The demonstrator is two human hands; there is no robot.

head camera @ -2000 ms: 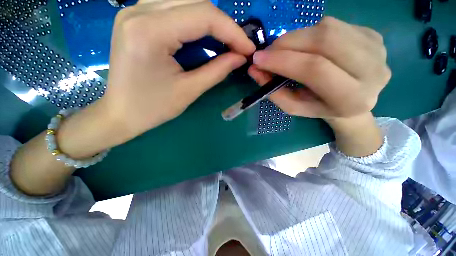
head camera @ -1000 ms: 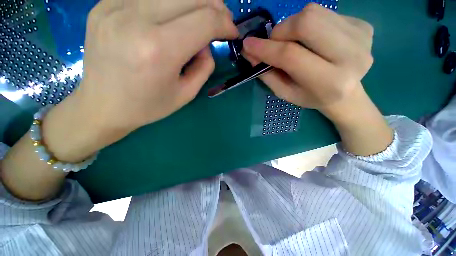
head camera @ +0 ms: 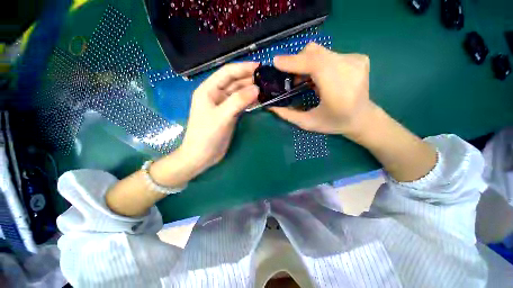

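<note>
A black rounded unit (head camera: pixel 271 82) is held between both hands above the blue film sheet (head camera: pixel 177 104) and the green mat. My left hand (head camera: pixel 216 115) grips its left side with thumb and fingers. My right hand (head camera: pixel 336 93) holds its right side and also holds the thin silver tweezers (head camera: pixel 274 100), whose ends point left across the unit's near edge. Whether the tweezers touch the unit cannot be told. The clear carrier sheet with dots (head camera: pixel 310 145) lies just below my right hand, partly hidden by it.
A black tray (head camera: pixel 253 46) with a red glittering heap (head camera: pixel 230 16) stands beyond the hands. Dotted sheets (head camera: pixel 107 93) with glare and a yellow ring (head camera: pixel 77 45) lie at left. Several black units (head camera: pixel 476 47) lie at far right. A person's pale sleeve (head camera: pixel 499 160) shows at the right edge.
The view has shifted back, so the tray now shows. The unit has turned between the hands. My left hand has come round its left side. The tweezers have stayed in my right hand.
</note>
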